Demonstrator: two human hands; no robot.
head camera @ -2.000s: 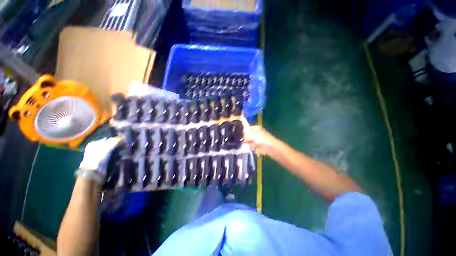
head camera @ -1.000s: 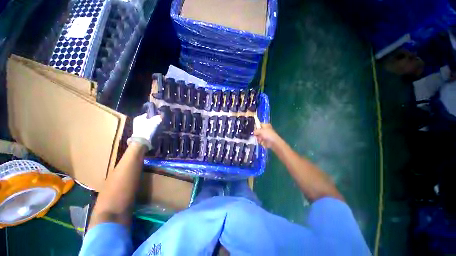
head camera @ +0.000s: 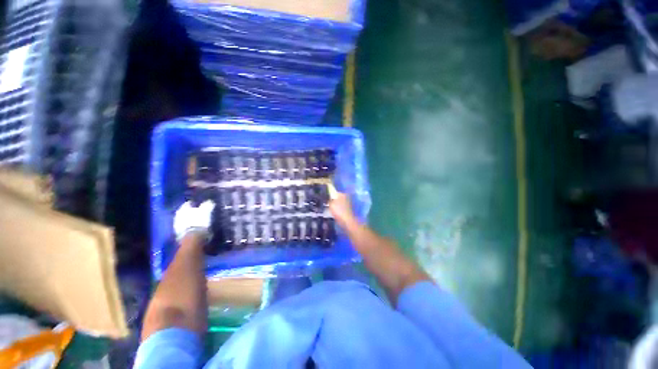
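Black bracket-shaped parts (head camera: 270, 198) lie in three rows on a sheet, now inside the blue plastic crate (head camera: 256, 128). The sheet is mostly hidden under the parts; tan and pale strips show between rows. My left hand (head camera: 193, 219), in a white glove, grips the left end of the loaded sheet inside the crate. My right hand (head camera: 342, 209), bare, grips the right end by the crate's right wall. A small pale item shows at its fingertips, too blurred to name. How deep the sheet sits is hard to tell.
Film-wrapped blue crates (head camera: 270, 61) are stacked behind. Tan cardboard sheets (head camera: 61, 249) stand at the left, with part of the orange fan (head camera: 36, 349) below. A green crate (head camera: 234, 317) with cardboard sits near my body. Green floor with yellow lines (head camera: 518, 216) lies right.
The loaded sheet has moved from over the bench to above the crate, then down inside its walls, both hands holding its ends. The view has shifted, and the fan has slid toward the lower-left corner.
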